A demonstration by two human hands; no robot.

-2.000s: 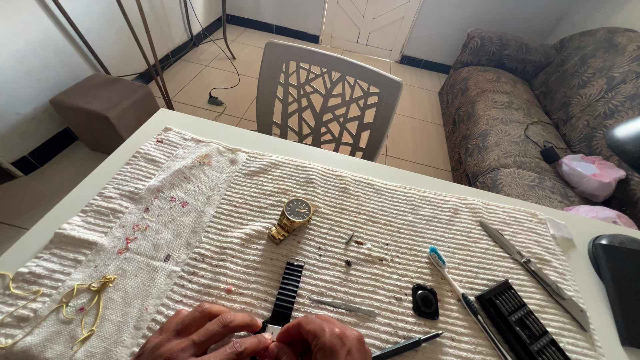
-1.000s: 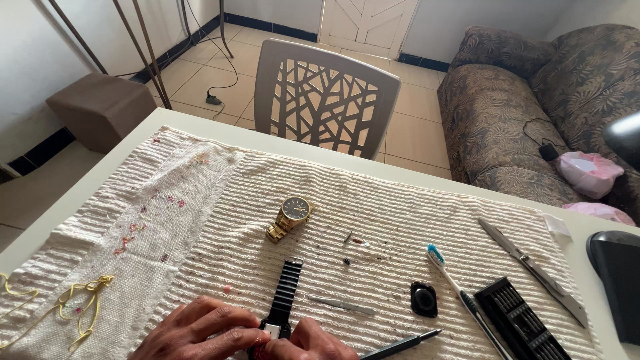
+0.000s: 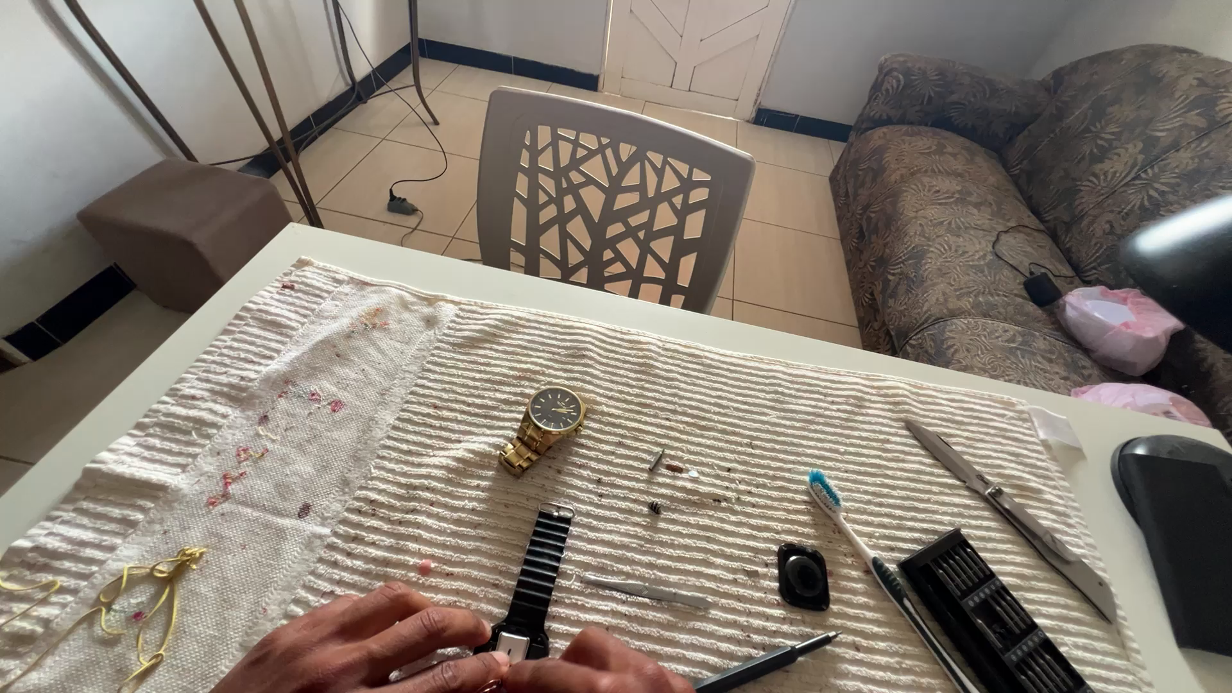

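Note:
Both hands meet at the bottom edge over a watch with a black ribbed strap [image 3: 541,568] and a small silvery part showing at its case. My left hand [image 3: 371,640] lies against the case with its fingers bent. My right hand [image 3: 597,666] pinches at the case from the other side; what lies between its fingertips is hidden. Beyond them rests a gold wristwatch [image 3: 555,411] with a dark dial. Metal tweezers or a similar slim tool [image 3: 650,591] lie right of the strap. Near my right hand is a dark pen-like screwdriver [image 3: 770,664].
On the ribbed cloth [image 3: 731,395] lie a black watch back cover [image 3: 803,576], a toothbrush [image 3: 866,553], a black bit case [image 3: 991,616], an open folding knife [image 3: 1011,515], small loose parts [image 3: 655,507] and yellow cord [image 3: 144,616]. A chair [image 3: 616,192] stands beyond the table.
Both hands stay at the watch; my right hand and the watch have shifted slightly. The pen-like screwdriver has moved a little. The gold wristwatch stays in place.

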